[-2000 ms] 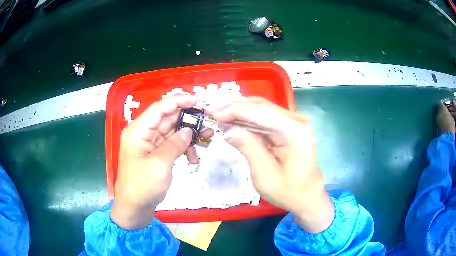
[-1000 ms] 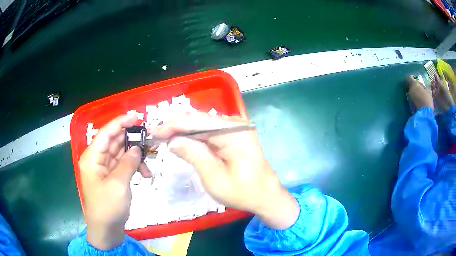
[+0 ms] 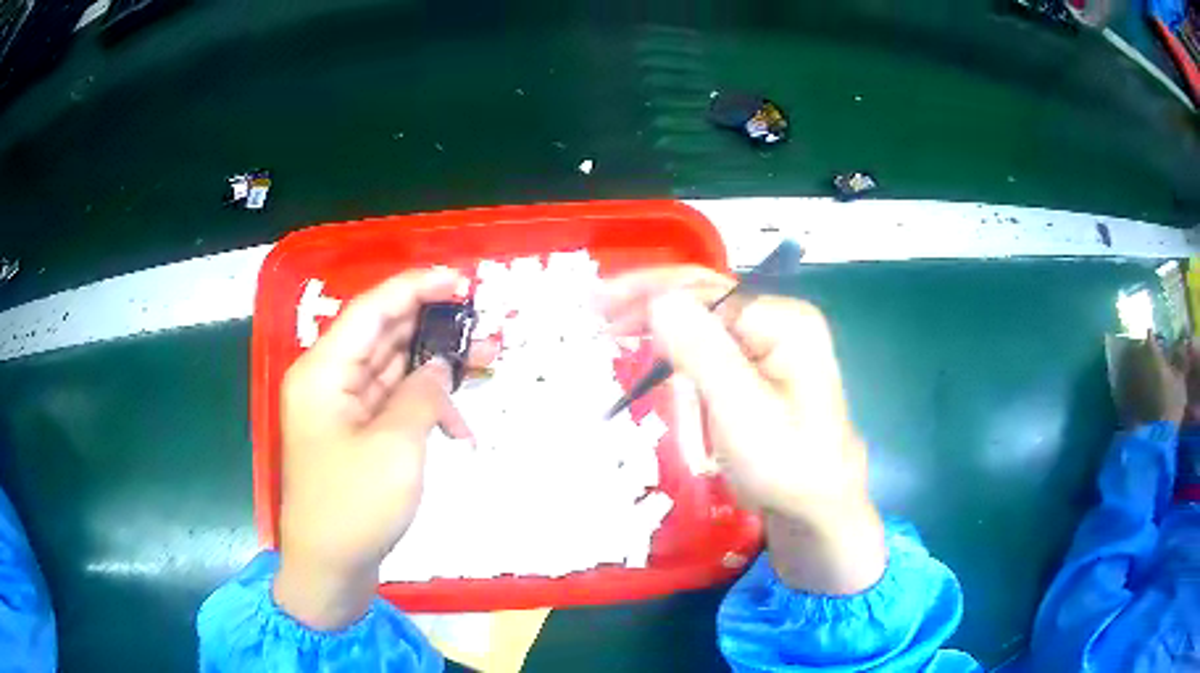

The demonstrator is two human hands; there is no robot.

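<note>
My left hand (image 3: 362,421) holds a black device housing (image 3: 441,339) between thumb and fingers above the left part of the red tray (image 3: 267,434). A small gold flap shows at the housing's lower right edge. My right hand (image 3: 763,394) holds dark tweezers (image 3: 641,391) over the tray's right side, tips pointing down left, apart from the housing. Many white pads (image 3: 526,473) cover the tray floor. Whether a pad is in the tweezer tips is too small to tell.
Black units with gold and white spots lie on the dark green belt, one pair (image 3: 765,122) at the back, others (image 3: 855,183) (image 3: 249,189) near the white edge strip (image 3: 921,226). A pale yellow sheet (image 3: 507,639) sticks out under the tray. A neighbour's hands (image 3: 1148,379) are at far right.
My right hand and tweezers have moved away from the housing, and the tweezers now slant down left. The white patch earlier seen on the housing no longer shows. The view has swung back right.
</note>
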